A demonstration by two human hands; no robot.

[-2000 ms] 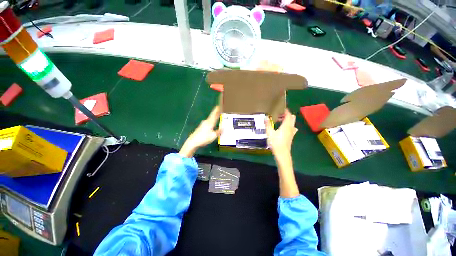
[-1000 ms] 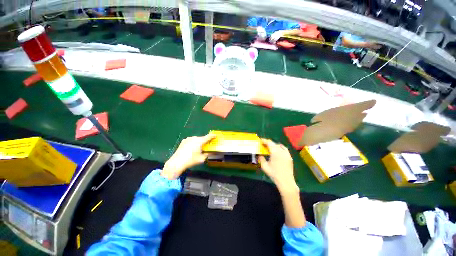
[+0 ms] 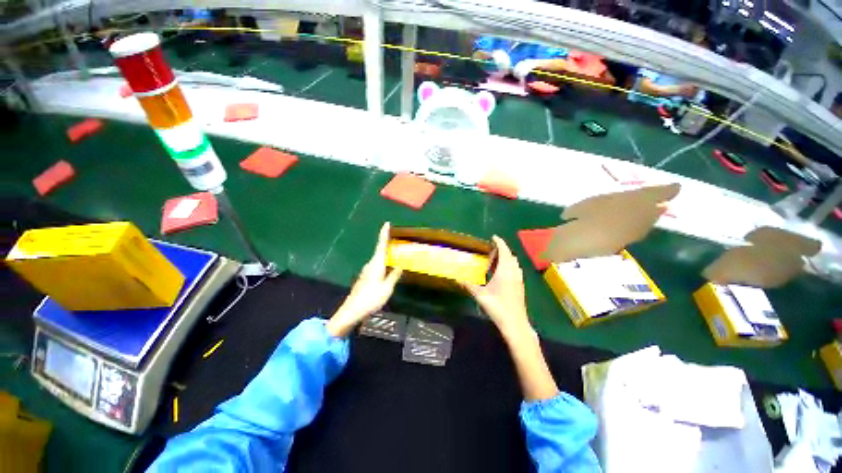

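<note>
My left hand (image 3: 371, 288) and my right hand (image 3: 503, 288) hold a yellow carton (image 3: 439, 263) between them, one at each end. The carton is over the near edge of the green surface. Its lid is folded down at the front, with a brown edge showing along the back; whether it is fully shut I cannot tell. The contents are hidden. Two grey cards (image 3: 427, 342) lie side by side on the black mat just below the carton. Both sleeves are blue.
At left a closed yellow carton (image 3: 100, 268) sits on a scale (image 3: 138, 362), beside a signal tower (image 3: 171, 111). At right stand open cartons (image 3: 607, 288) and a white tray (image 3: 591, 397) of paper. Red pads (image 3: 409, 190) and a fan (image 3: 451, 129) are beyond. People work further back.
The held carton's brown lid stood upright, then came down over the contents. The carton is now tilted between my hands. The view has shifted, showing more of the far line.
</note>
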